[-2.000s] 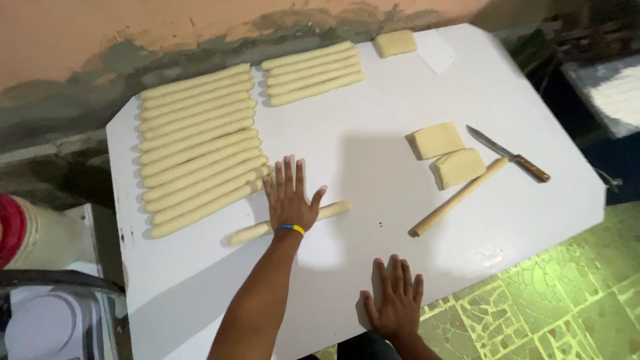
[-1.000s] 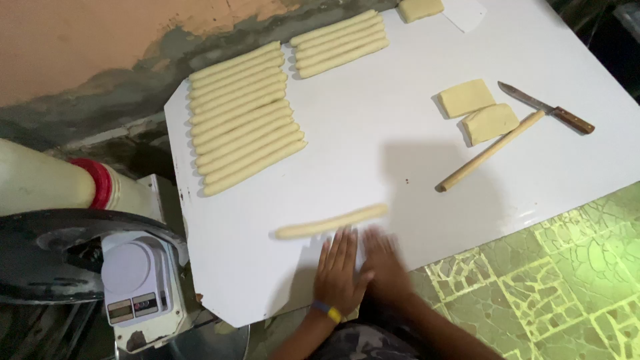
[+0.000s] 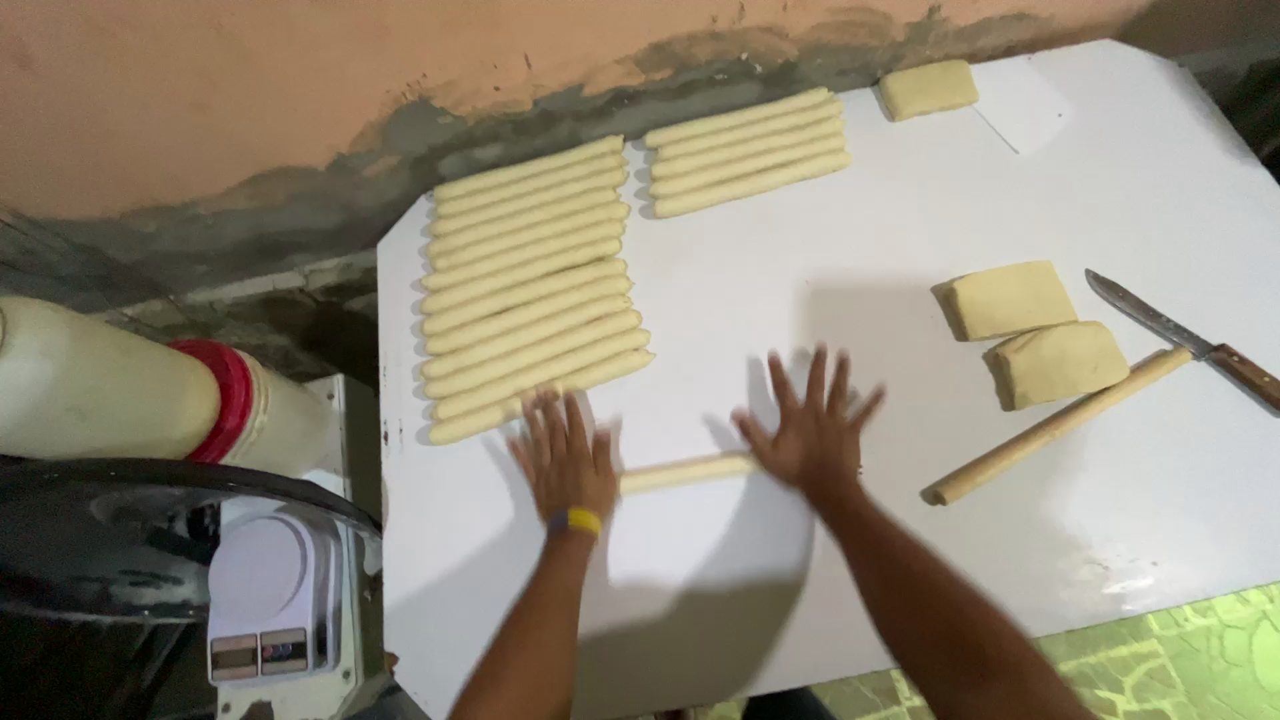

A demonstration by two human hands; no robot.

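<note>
A thin dough rope (image 3: 685, 474) lies on the white table, with its middle showing between my hands. My left hand (image 3: 565, 460), a yellow and blue band at its wrist, is flat with spread fingers over the rope's left end. Over the right end lies my right hand (image 3: 812, 430), palm down, fingers spread. Just beyond my left hand, many dough ropes (image 3: 530, 290) lie side by side in a block; a smaller group (image 3: 748, 152) sits to the right of it. Both hands are slightly blurred, and they hide the rope's ends.
Two dough slabs (image 3: 1062, 365) rest on the right beside a wooden rolling pin (image 3: 1060, 428) and a knife (image 3: 1150, 318). Another slab (image 3: 928, 90) is at the table's (image 3: 1120, 230) far edge. A kitchen scale (image 3: 270, 580) and a bucket with a red rim (image 3: 215, 400) stand left.
My hands were close together on the near side of the rope; now they are apart, over its two ends, with fingers spread.
</note>
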